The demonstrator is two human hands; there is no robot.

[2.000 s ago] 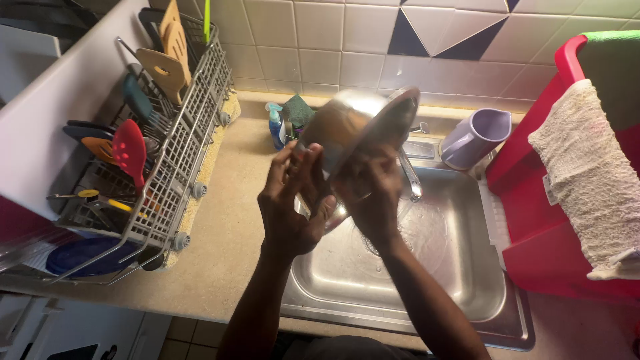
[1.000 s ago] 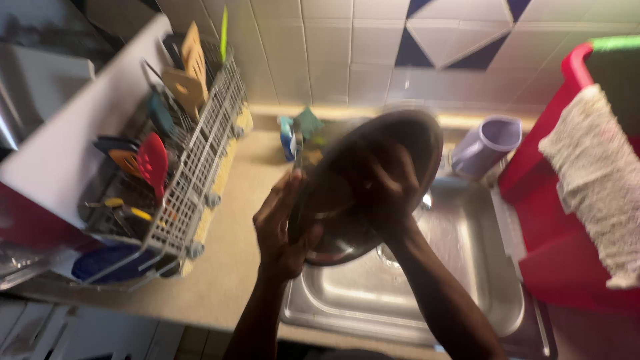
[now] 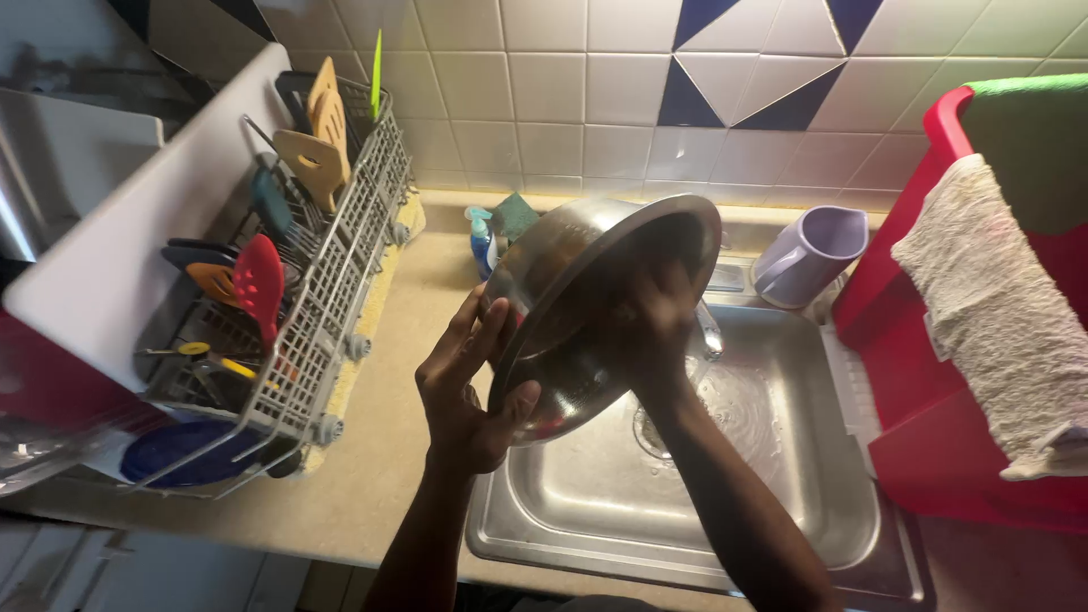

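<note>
A stainless steel bowl [image 3: 565,387] is held tilted above the left part of the metal sink [image 3: 595,510], its open side turned toward the right. My left hand [image 3: 476,387] grips its left rim, the thumb on the inner side and the fingers along the outside. My right hand [image 3: 659,327] reaches into the bowl, blurred and in shadow; whether it holds anything there cannot be told. Just right of that hand is the faucet's chrome spout [image 3: 708,331], and water shows around the drain below.
Left stands a dish rack [image 3: 340,280] with utensils, including a red slotted spoon [image 3: 259,285]. Behind the bowl are a blue soap bottle [image 3: 483,246] and green scouring pad [image 3: 514,217]. A lilac pitcher [image 3: 807,255] and red bin [image 3: 901,357] with a draped cloth [image 3: 994,306] stand right.
The bowl has been turned, and its inside now faces more toward the right than two seconds ago. My left hand remains at its rim, and my right hand is deeper inside its shadow.
</note>
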